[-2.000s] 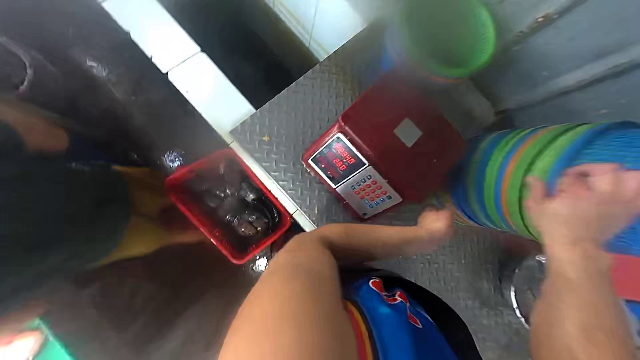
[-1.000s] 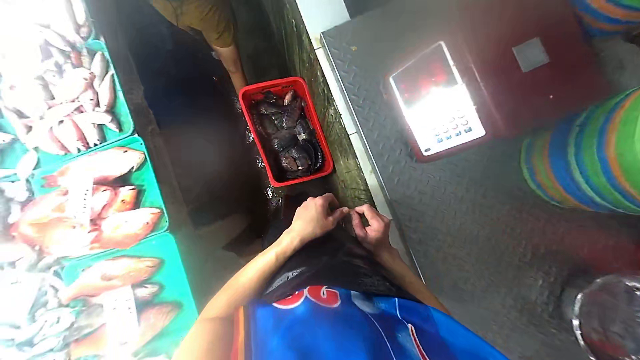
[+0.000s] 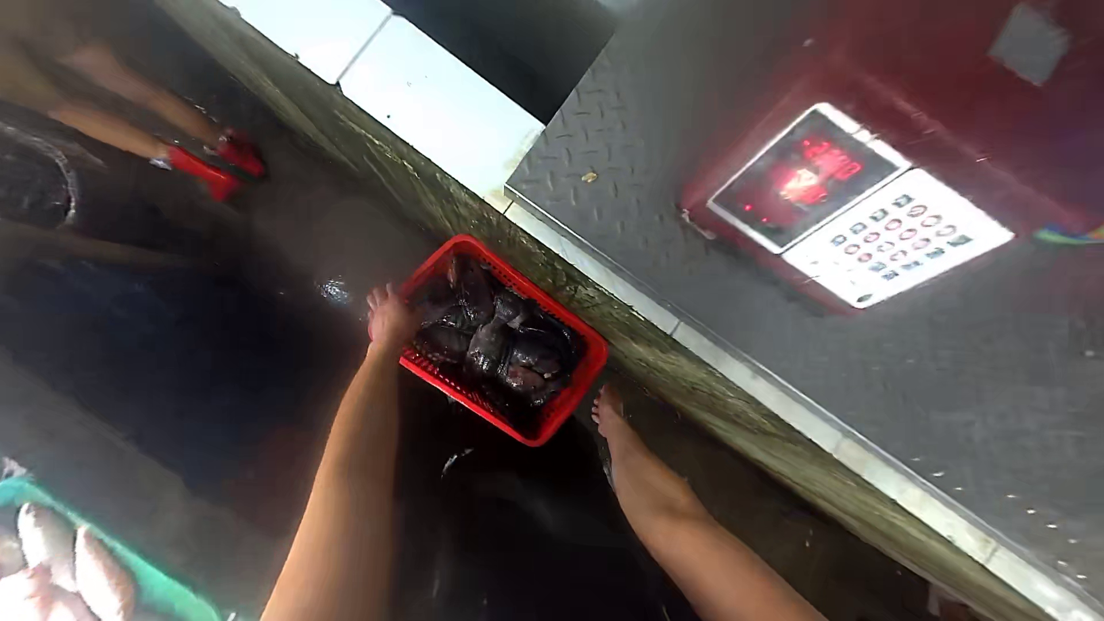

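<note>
A red plastic basket [image 3: 590,366] of dark, wet fish [image 3: 492,332] rests low on the dark wet floor, beside a ledge. My left hand [image 3: 390,317] is at the basket's left end, fingers spread against or just beside the rim; its thumb side is hard to make out. Close to the right end is my right hand [image 3: 607,409], small and partly blurred, its fingers a little apart and a narrow gap between them and the rim. Neither hand visibly holds anything.
A red digital scale [image 3: 897,164] stands on a diamond-plate metal surface [image 3: 690,302] at right. White tiles [image 3: 440,95] edge the ledge. Another person's limbs, with red at their ends [image 3: 207,168], show upper left. Pale fish lie in a green tray [image 3: 164,591] lower left.
My hands were together in front of my body one second ago; now they are apart, one near each end of the red basket. The view has shifted and turned.
</note>
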